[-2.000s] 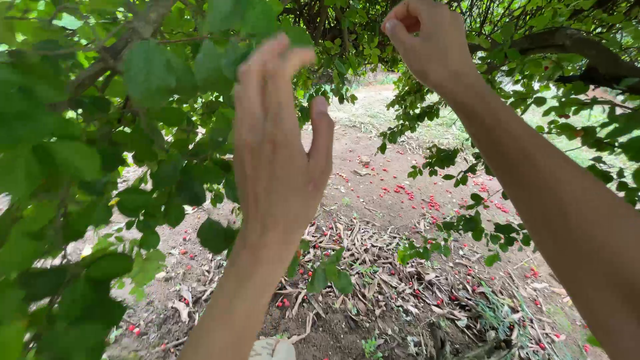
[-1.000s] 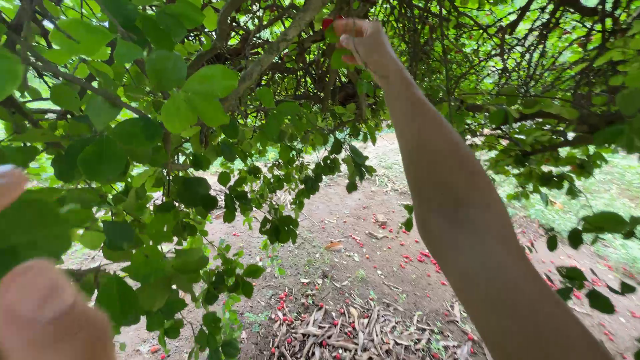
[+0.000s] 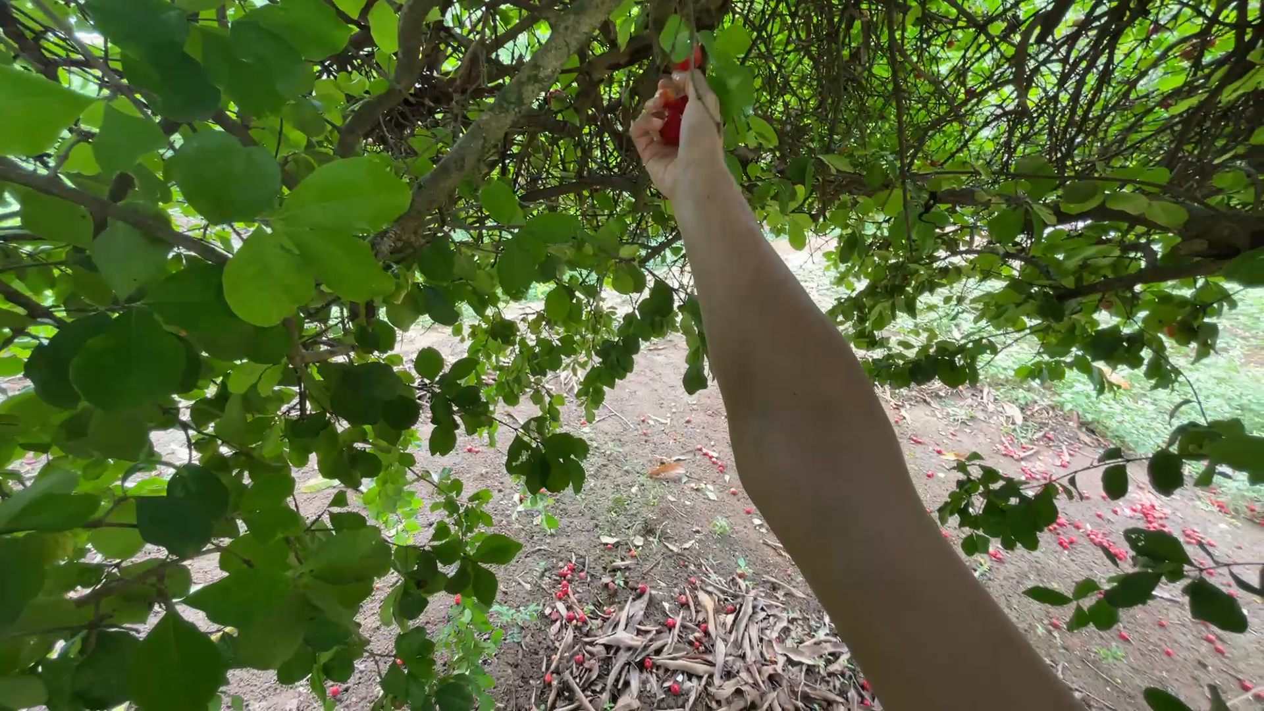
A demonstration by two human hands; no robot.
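My right hand (image 3: 681,133) is raised at the top centre among leafy twigs, its fingers curled around red fruit (image 3: 673,117). Another red fruit (image 3: 688,59) shows just above the fingertips, beside a thin hanging twig and green leaves. Whether that upper fruit is still attached to the twig cannot be told. The forearm reaches up from the bottom right. My left hand is out of the frame.
A thick lichened branch (image 3: 494,114) slants down left of my hand. Dense green leaves (image 3: 222,178) fill the left side. Bare twigs tangle at the upper right. Below, fallen red fruits (image 3: 1150,518) and dry curled leaves (image 3: 711,632) lie on brown soil.
My left hand, raised at centre two seconds ago and blurred at the left edge one second ago, has left the view. My right hand remains up among the branches, with red fruit now plainly in its fingers.
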